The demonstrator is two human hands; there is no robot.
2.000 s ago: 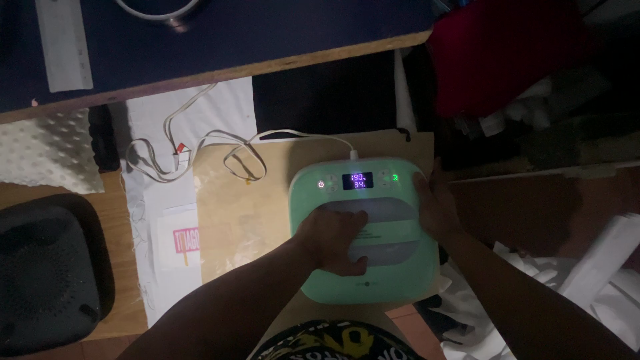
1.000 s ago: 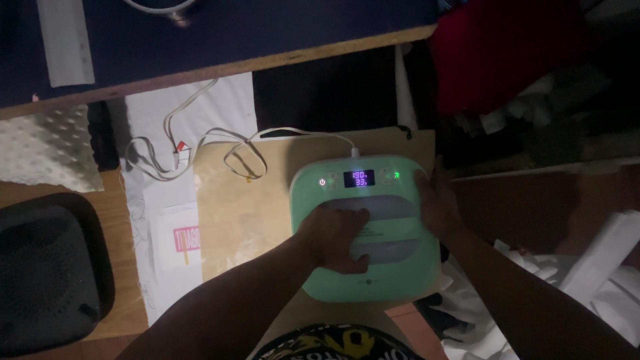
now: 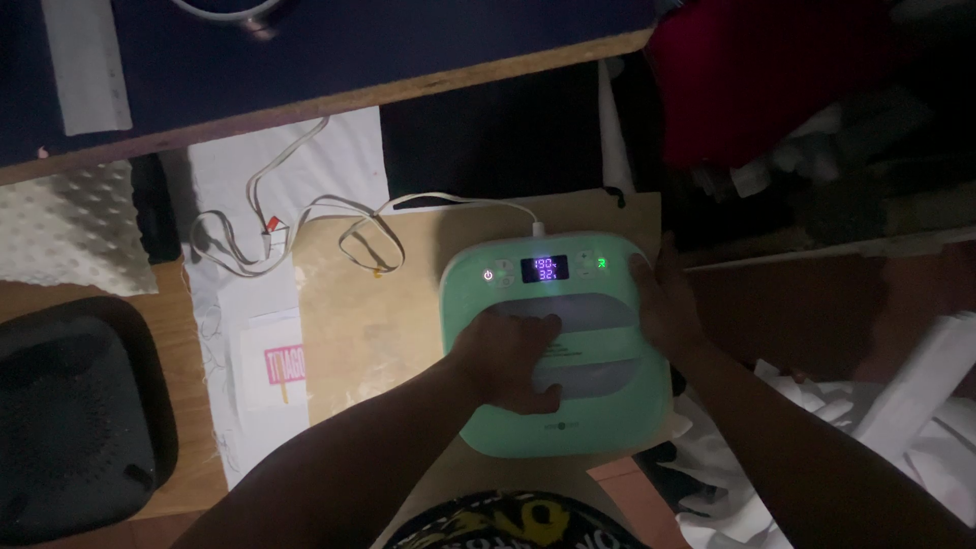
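Observation:
A mint-green portable heat press (image 3: pixel 564 438) with a lit display lies flat on a brown sheet (image 3: pixel 366 320), which covers white cloth (image 3: pixel 328 160). My left hand (image 3: pixel 507 354) is closed around the press's central handle, thumb and fingertips showing on its right side. Against the upper right edge of the press rests my right hand (image 3: pixel 667 305), its fingers along the side and partly hidden. A pale power cord (image 3: pixel 465 200) runs from the top of the press in loops to the left. Part of a printed pink design (image 3: pixel 284 366) shows at the sheet's left edge.
A dark blue tabletop (image 3: pixel 305 61) with a wooden edge crosses the top, bearing a whitish ruler-like strip (image 3: pixel 91 69). A black plastic base or tray (image 3: pixel 69 412) stands at left on a wooden surface. White cloth scraps (image 3: pixel 823 412) lie at lower right, red fabric (image 3: pixel 747 84) at upper right.
The number on the lower line of the press's display has dropped from 34 to 33 to 32. Both hands have stayed in place on the press.

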